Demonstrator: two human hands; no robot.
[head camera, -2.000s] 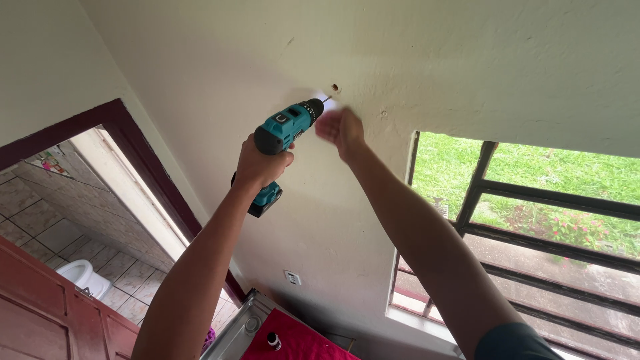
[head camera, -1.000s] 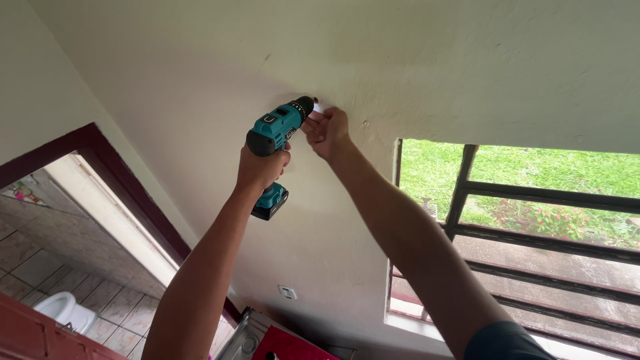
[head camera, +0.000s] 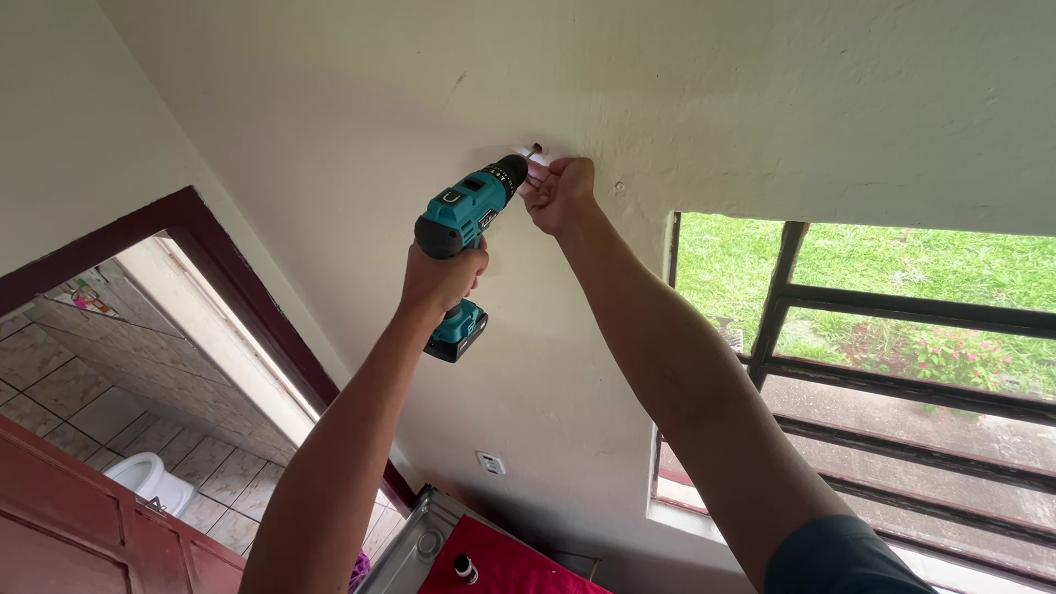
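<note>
My left hand (head camera: 444, 276) is wrapped around the handle of a teal and black cordless drill (head camera: 470, 210), its battery pack below the fist. The drill points up at the painted wall (head camera: 528, 346), and a thin bit (head camera: 533, 152) in its chuck reaches a small dark hole (head camera: 537, 148). Beside the chuck, my right hand (head camera: 558, 194) is raised with fingers curled near the bit; whether they touch the chuck or hold anything is hidden. A light shines on the wall around the hole.
A barred window (head camera: 792, 330) is at the right. Below are a wall socket (head camera: 490, 463) and a metal-edged surface (head camera: 396, 540) bearing a red cloth (head camera: 511, 561) and a small bottle (head camera: 465, 568). At left stand a dark red door frame (head camera: 206, 247), an open door (head camera: 74, 511) and a toilet (head camera: 148, 483).
My right hand has come in closer beside the chuck since two seconds ago, when it was blurred at the wall. My left hand keeps hold of the drill.
</note>
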